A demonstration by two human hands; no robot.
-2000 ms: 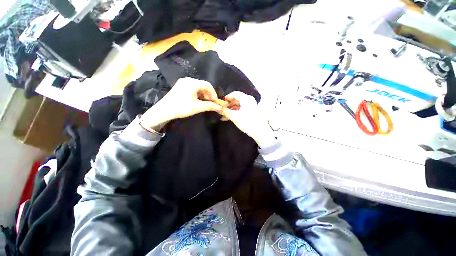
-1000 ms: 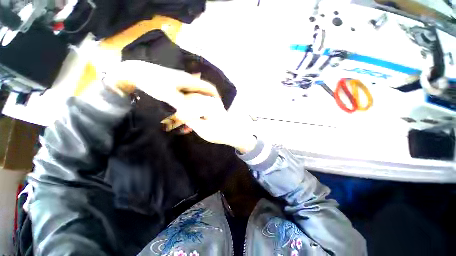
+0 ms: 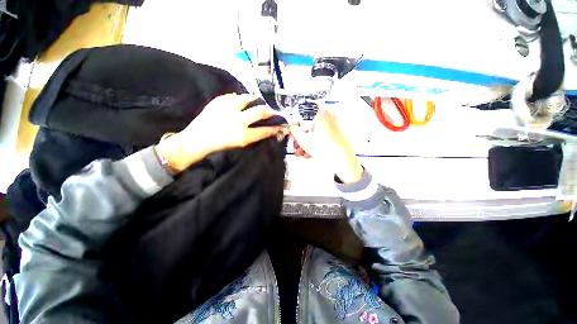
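Observation:
The black garment (image 3: pixel 209 196) spreads over the left part of the table and down over my lap. My left hand (image 3: pixel 221 126) lies on it, its fingertips pinching the garment's right edge just in front of the presser foot area (image 3: pixel 308 109). My right hand (image 3: pixel 322 139) is on the other side of the same edge, its fingertips meeting the left ones; bright glare washes out part of it. The white sewing machine (image 3: pixel 430 76) with a blue stripe stands behind my hands. The needle itself cannot be made out.
Scissors with red and orange-yellow handles (image 3: pixel 393 115) lie right of my right hand, by the machine. A black phone-like rectangle (image 3: pixel 524 168) lies at the right. The handwheel (image 3: pixel 538 104) is at the machine's right end. More black cloth (image 3: pixel 38 25) is at the back left.
The view has shifted toward the machine. The hands have come from over the garment to the front of the presser foot, bringing the garment's edge along. The garment is more spread out.

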